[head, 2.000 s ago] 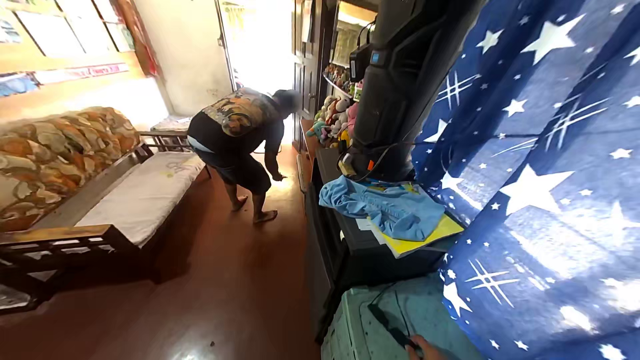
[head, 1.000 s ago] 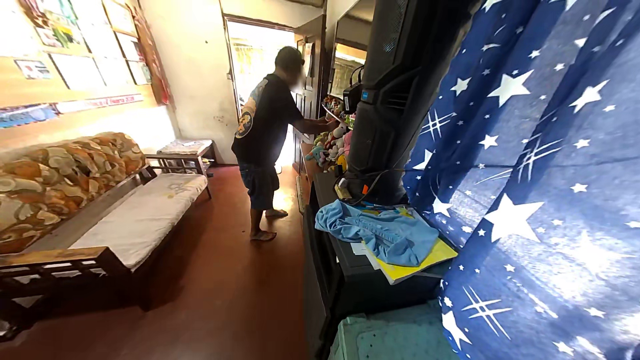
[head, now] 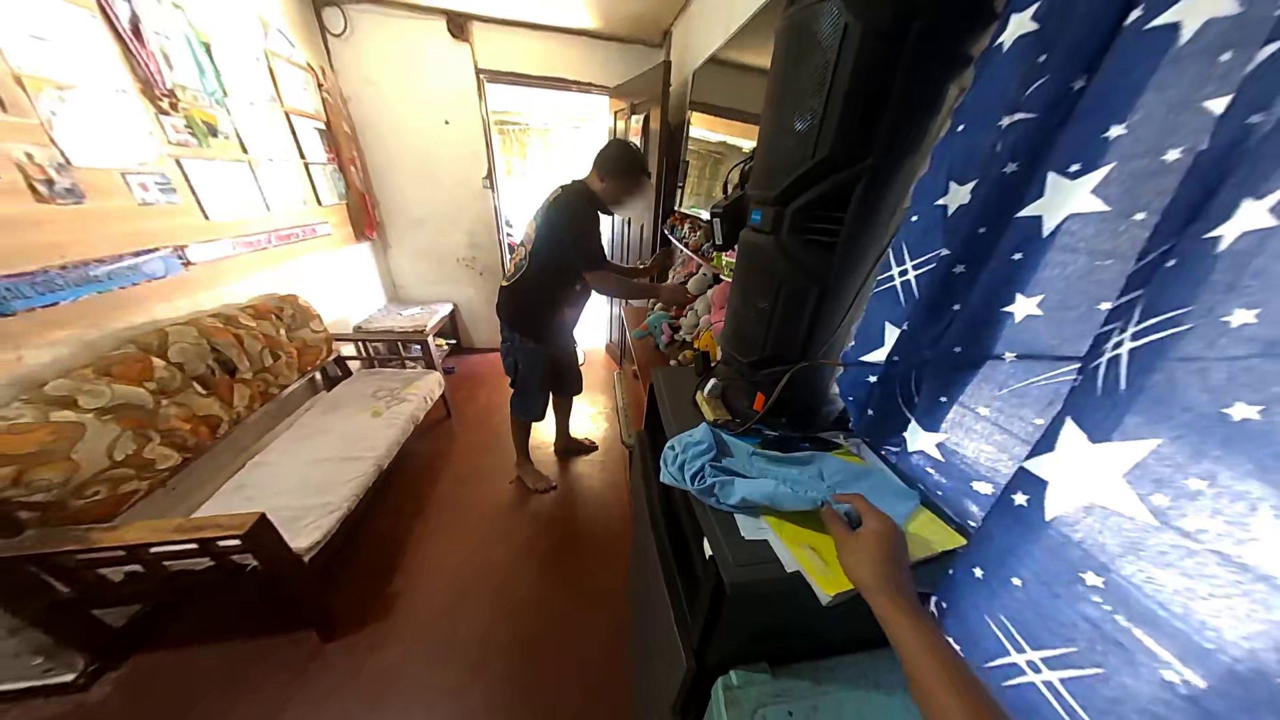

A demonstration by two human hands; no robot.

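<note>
My right hand (head: 868,540) reaches in from the lower right, its thumb and fingers closed on the near edge of a light blue cloth (head: 760,475). The crumpled cloth lies over a yellow folder (head: 812,552) and some white papers, on top of a black cabinet (head: 740,545). Behind the cloth stands a tall black loudspeaker (head: 785,250) with a cable at its foot. No part of my left hand shows.
Another person (head: 555,290) stands by soft toys (head: 690,310) near the doorway. A wooden sofa with a pale seat cushion (head: 330,450) is on the left. A blue star-patterned curtain (head: 1060,350) hangs at the right, and a teal container (head: 810,690) is below the cabinet.
My right hand, low at the teal container two seconds ago and out of sight one second ago, is now at the cloth. The other person has gone from bending low to standing by the toys.
</note>
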